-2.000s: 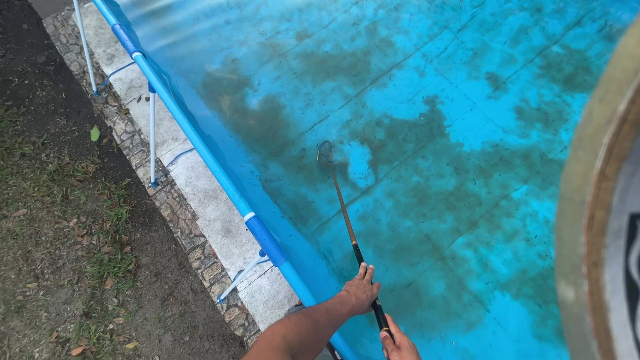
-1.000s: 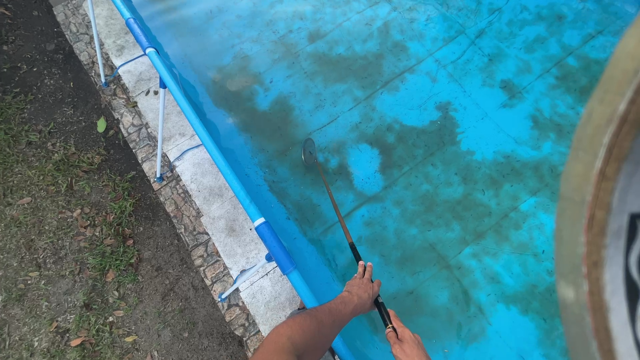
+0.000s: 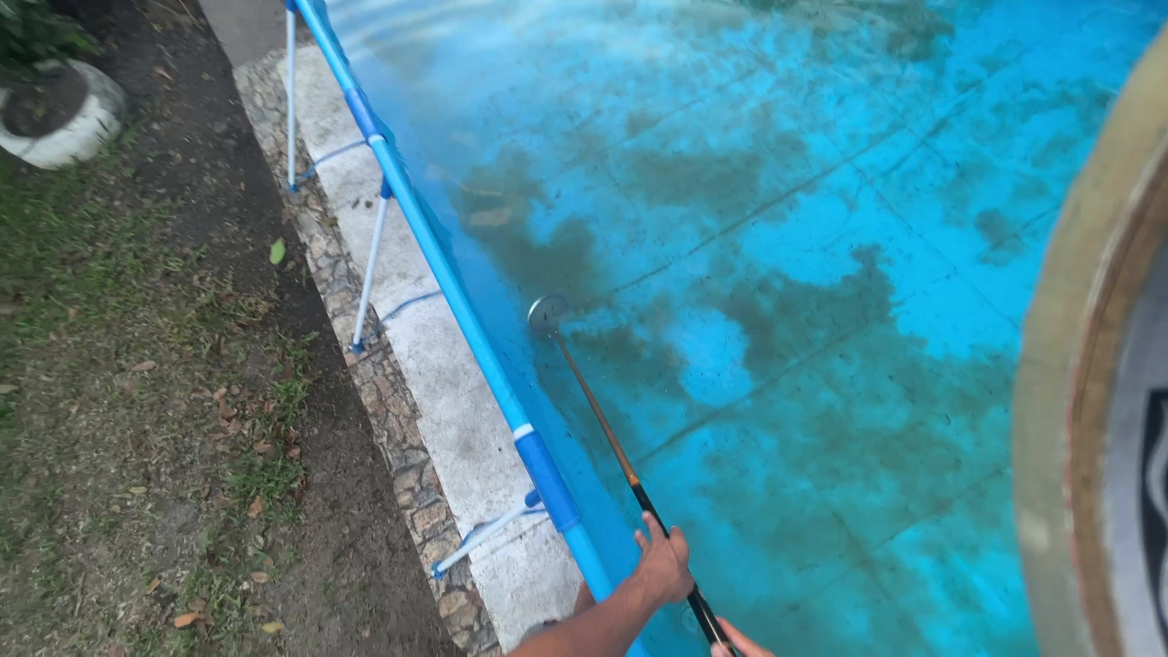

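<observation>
A long pole (image 3: 595, 412), brown toward its far end and black at the grip, slants over the blue pool. My left hand (image 3: 664, 564) is around the black part, with some fingers stretched along it. Lower down, at the bottom edge of the view, my right hand (image 3: 737, 641) holds the pole's near end and is partly cut off. At the far end a round, thin-rimmed head (image 3: 547, 315) sits in the water near the pool's left wall. Dark patches of sediment (image 3: 803, 310) lie on the blue pool floor around a lighter bare spot.
The blue tubular pool rail (image 3: 456, 292) runs down the left, beside my left forearm. White support legs (image 3: 372, 265) stand on a pale concrete strip (image 3: 456, 411) edged with stone. Soil, grass and a white planter (image 3: 68, 114) lie beyond. A large round object (image 3: 1058, 383) blocks the right side.
The pole's round head has moved left toward the pool wall. Both hands have stayed on the pole. The view has shifted, bringing in the planter.
</observation>
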